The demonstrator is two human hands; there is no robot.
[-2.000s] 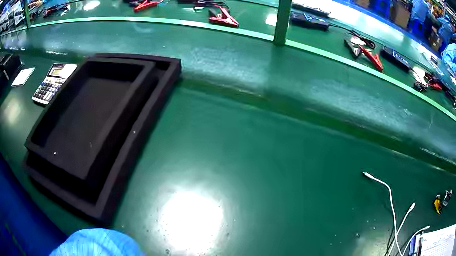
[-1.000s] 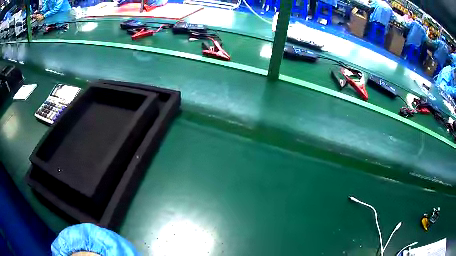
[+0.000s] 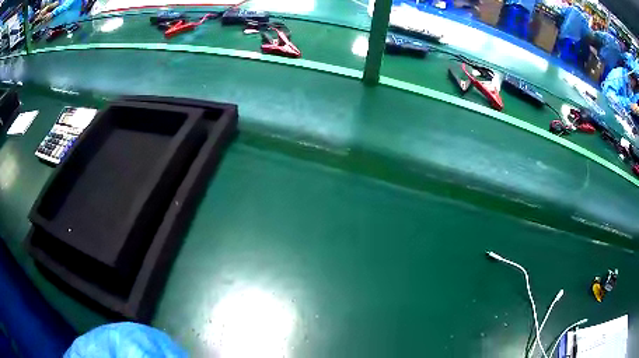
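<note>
Two black foam trays (image 3: 157,231) lie stacked on the green bench at the left, the upper one with a wide recess. White cables (image 3: 527,280) with small plugs lie loose at the lower right. Beside them is a small yellow and silver component (image 3: 602,286). A clipboard with white paper (image 3: 601,340) is cut off by the lower right edge. A light blue gathered fabric shape (image 3: 126,341), perhaps a cuff or cap, shows at the lower edge. Neither of my hands is visible.
A calculator (image 3: 64,135) and a white card (image 3: 24,122) lie left of the foam. Beyond the green rail (image 3: 448,100) lie dark oblong units (image 3: 523,90) and red clamps (image 3: 282,46). A green post (image 3: 376,43) stands there. People in light blue smocks (image 3: 619,85) are at the far right.
The view has tilted down and shifted slightly since a second ago, so the bench things appear higher. No hand shows now. The foam, cables and component have not moved on the bench.
</note>
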